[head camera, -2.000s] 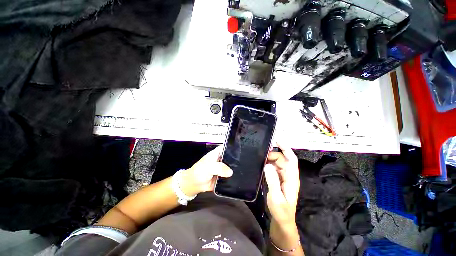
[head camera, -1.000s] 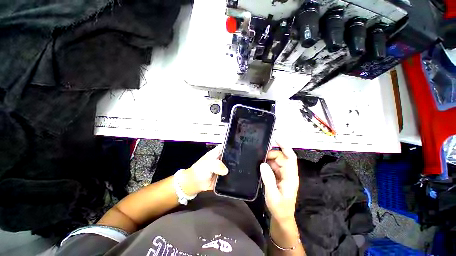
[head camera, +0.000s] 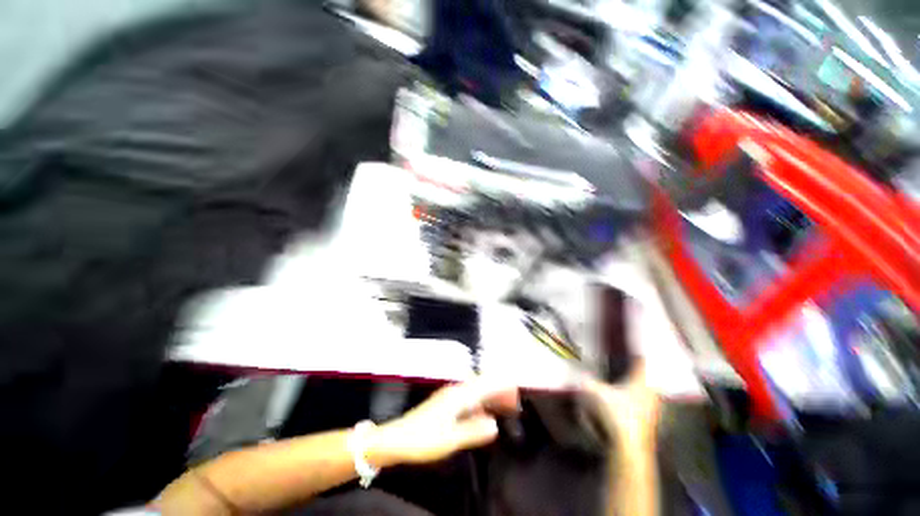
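The picture is strongly blurred. The smartphone (head camera: 613, 331) shows as a dark upright shape over the right part of the white machine table (head camera: 293, 328). My right hand (head camera: 623, 403) is at its lower end; the blur hides whether the fingers still grip it. My left hand (head camera: 454, 421) is at the table's front edge, empty, with its fingers apart and pointing right. The overlock machine (head camera: 504, 232) stands behind, smeared. The dark chip opening (head camera: 441, 317) is in the table in front of it. Thin yellowish tools (head camera: 550, 338) lie left of the phone.
A large heap of dark cloth (head camera: 182, 202) fills the left side, beside the table. A bright red frame (head camera: 807, 181) with clear plastic bags (head camera: 807, 353) stands at the right. Something blue (head camera: 746, 469) is low at the right.
The view has swung up and to the right. The phone has moved from between both hands to the table's right part with my right hand. My left hand has let go of it.
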